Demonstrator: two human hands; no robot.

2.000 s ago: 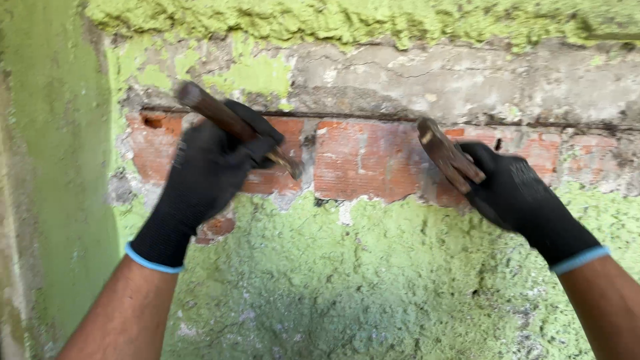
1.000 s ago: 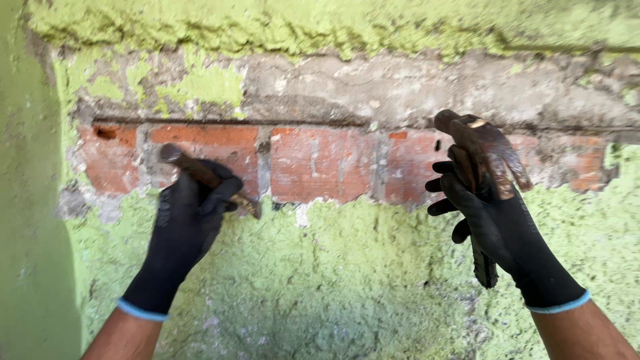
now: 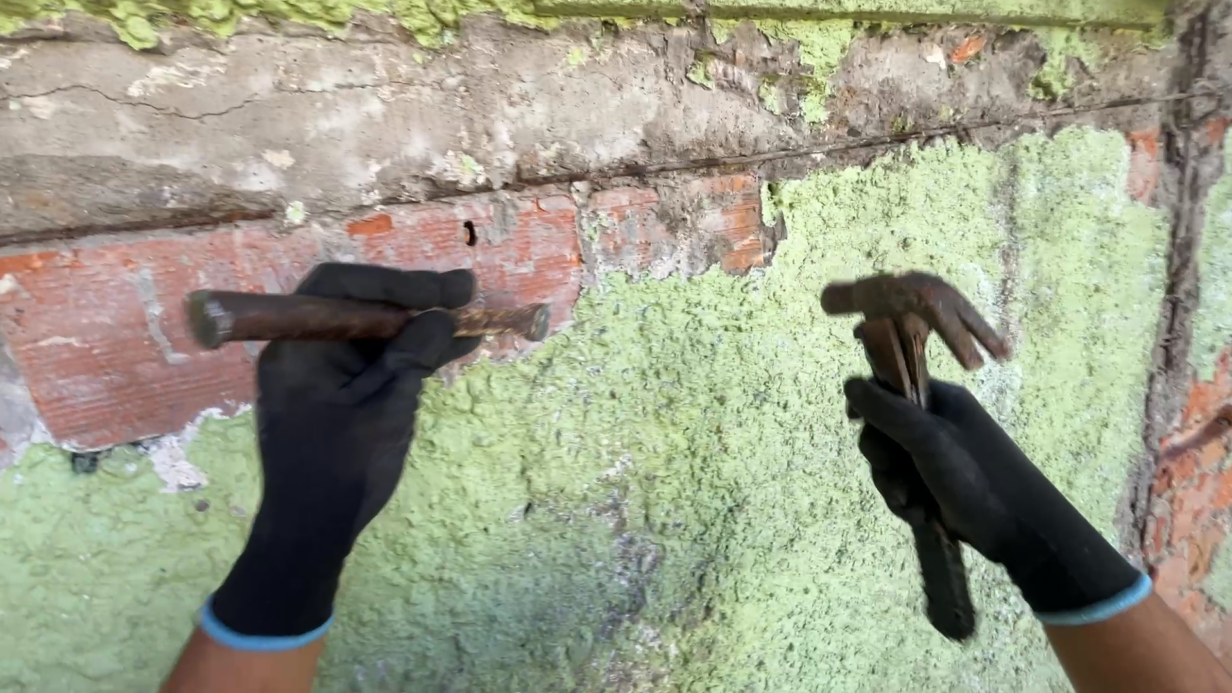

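My left hand [image 3: 351, 404], in a black glove with a blue cuff, grips a rusty metal chisel [image 3: 289, 317]. The chisel lies almost level, its narrower end pointing right, over the lower edge of the exposed red bricks [image 3: 144, 346]. Whether its tip touches the wall I cannot tell. On the right, my right hand [image 3: 953, 462], gloved alike, is closed around the handle of a claw hammer [image 3: 905, 294]. The rusty head is up, with its claw to the right, and the dark handle end sticks out below the hand. Hammer and chisel are apart.
Rough green plaster [image 3: 597, 481] covers the wall below the bricks. Above them runs a bare grey concrete band [image 3: 337, 106] with a crack. At the right, a dark vertical groove [image 3: 1179, 250] runs down the wall beside more exposed brick [image 3: 1193, 500].
The view has shifted right along the wall. My left hand and the chisel have moved right along the bricks, and the chisel now lies flatter. Both tools stay in hand.
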